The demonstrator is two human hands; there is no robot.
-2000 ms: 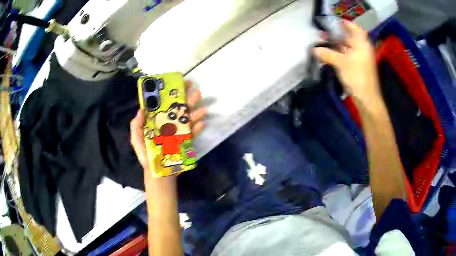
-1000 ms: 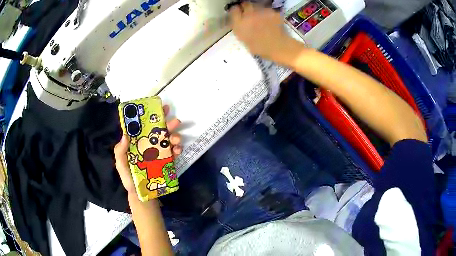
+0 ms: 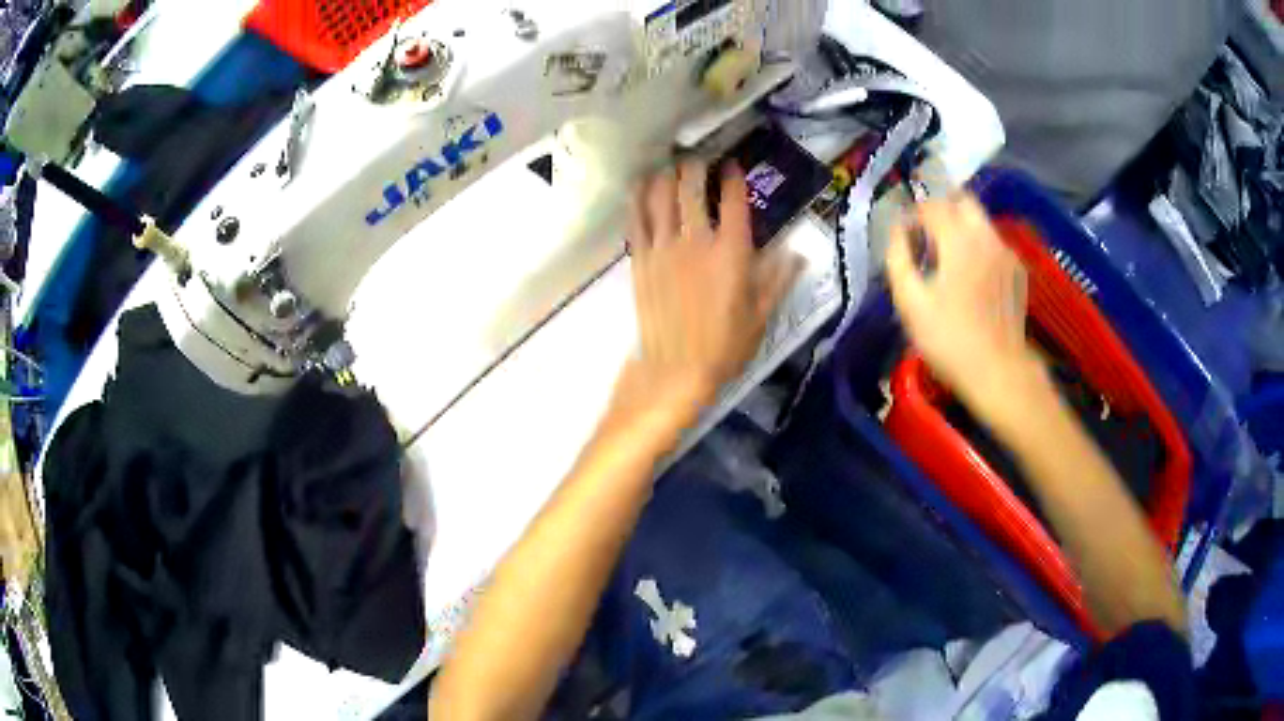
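The smartphone (image 3: 768, 183) lies at the right end of the machine bed, its dark screen up with a small lilac mark. My left hand (image 3: 697, 275) rests over its left edge, fingers spread. My right hand (image 3: 960, 289) is slightly blurred at the table's right end, fingers curled beside the looped white cord (image 3: 856, 211); whether it holds anything is hard to see. The black garment cloth (image 3: 225, 535) lies bunched left of and below the needle area.
The white sewing machine (image 3: 465, 148) with blue lettering spans the back. A red basket (image 3: 972, 486) inside a blue basket (image 3: 901, 514) holds black pieces at right. Another red basket (image 3: 331, 28) is at the top left. Blue trousers (image 3: 746, 563) are below the table edge.
My left hand has moved right and up, and the phone now lies screen up on the bed, no longer held with its yellow cartoon case showing. My right hand has moved right, off the bed.
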